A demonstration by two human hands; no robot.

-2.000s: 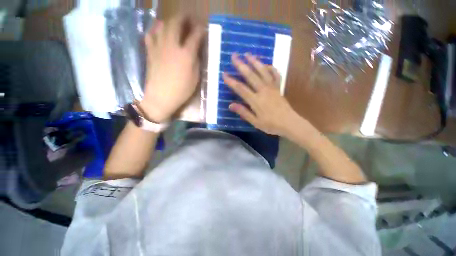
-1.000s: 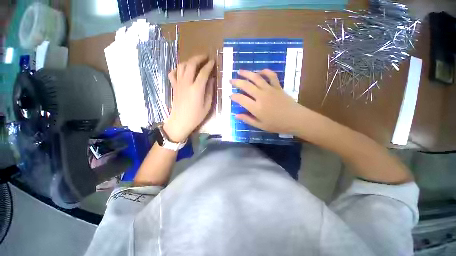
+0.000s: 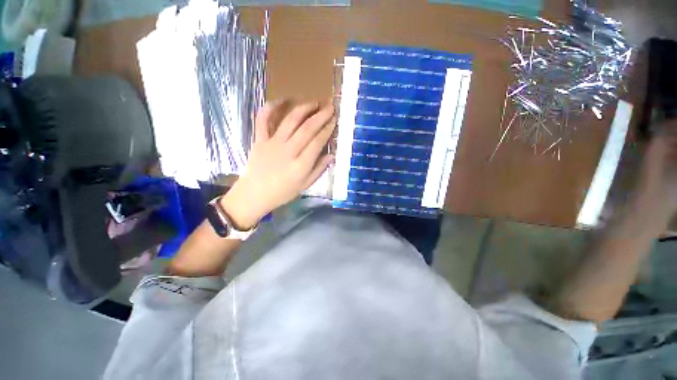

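Note:
A blue solar cell (image 3: 397,133) with pale cross lines lies in front of me. One white strip (image 3: 347,133) lies along its left edge and another white strip (image 3: 449,137) along its right edge. My left hand (image 3: 286,159) rests at the cell's left side, fingertips by the thin metal line (image 3: 335,96); whether it holds anything is unclear. My right hand (image 3: 664,159) is blurred at the far right, near the dark soldering iron holder (image 3: 659,70), partly cut off by the edge; its fingers cannot be made out.
A bundle of long silver ribbon (image 3: 226,104) lies on white paper (image 3: 169,104) at the left. A heap of short ribbon (image 3: 568,67) and a loose white strip (image 3: 605,165) lie right. A dark fan-like machine (image 3: 82,133) and a blue bin (image 3: 167,215) are at the left.
My right hand has left the cell and moved to the far right. My left hand stays at the cell's left edge. The cell lies uncovered with both strips on it.

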